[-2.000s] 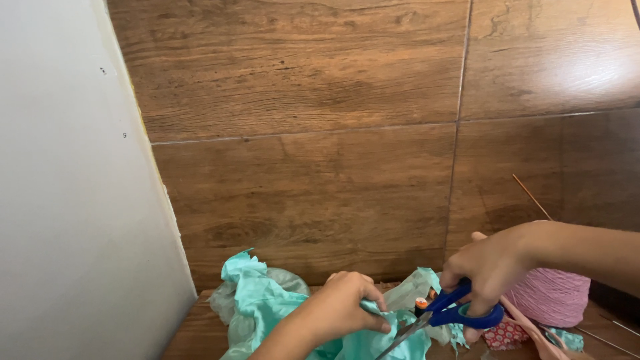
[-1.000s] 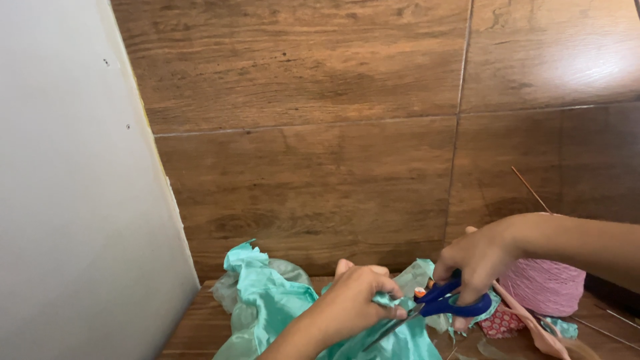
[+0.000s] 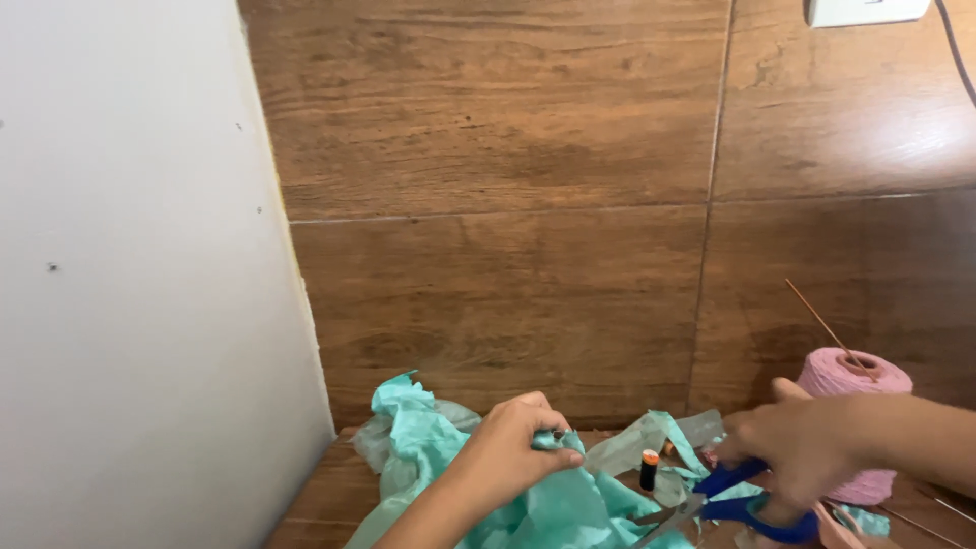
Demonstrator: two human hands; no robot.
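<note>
My left hand pinches a gathered edge of turquoise satin fabric between thumb and fingers. The rest of the cloth lies crumpled below it and to its left, with sheer pale green fabric beside it. My right hand, a little blurred, has its fingers in the blue handles of a pair of scissors. The blades point down and left, parted, over the turquoise cloth at the bottom edge of the view. A small spool of black thread with an orange top stands between my hands.
A large cone of pink yarn with a thin stick in its top stands behind my right hand. Sheer scraps and turquoise strips lie around the spool. A white wall rises at left, wood-look tiles behind.
My right hand and the scissors have moved right, away from my left hand. The black thread spool, mostly hidden before, now shows between them. My left hand still pinches the turquoise cloth.
</note>
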